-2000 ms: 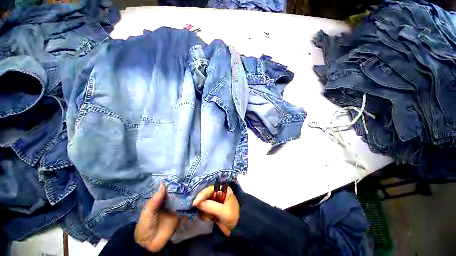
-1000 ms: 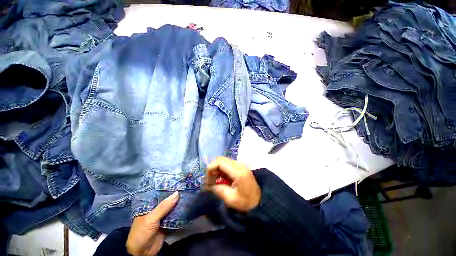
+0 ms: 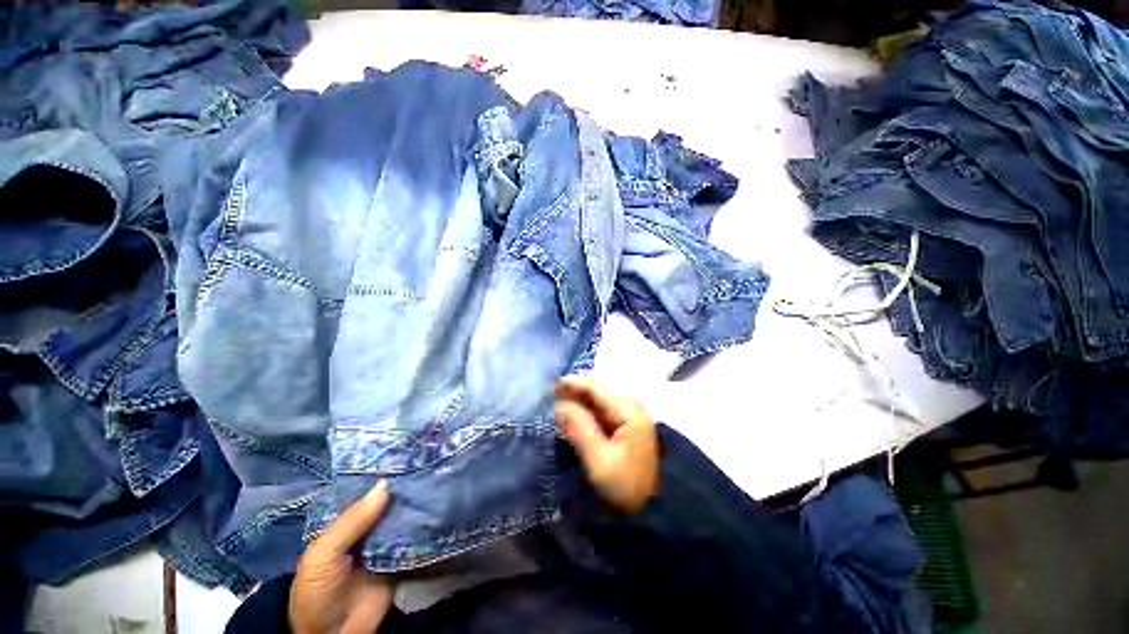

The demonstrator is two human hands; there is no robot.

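Note:
A faded blue denim garment (image 3: 409, 285) lies spread in front of me, with pale worn areas and contrast stitching. My left hand (image 3: 343, 567) grips its near edge at a stitched, double-layer band (image 3: 464, 495), thumb on top and fingers underneath. My right hand (image 3: 607, 442) is at the right end of that band, fingers curled and slightly blurred. No snips show in it now, and I cannot tell whether it holds anything.
A loose heap of denim garments (image 3: 74, 372) lies at left. A tall darker denim stack (image 3: 978, 198) stands at right, with white strips (image 3: 854, 316) beside it on the white table (image 3: 743, 434). A green crate (image 3: 943, 533) is below the table's right edge.
The near band was bunched between my hands and now lies flatter and wider. My left hand moved slightly left. My right hand moved right; the red handles seen in it earlier are not visible.

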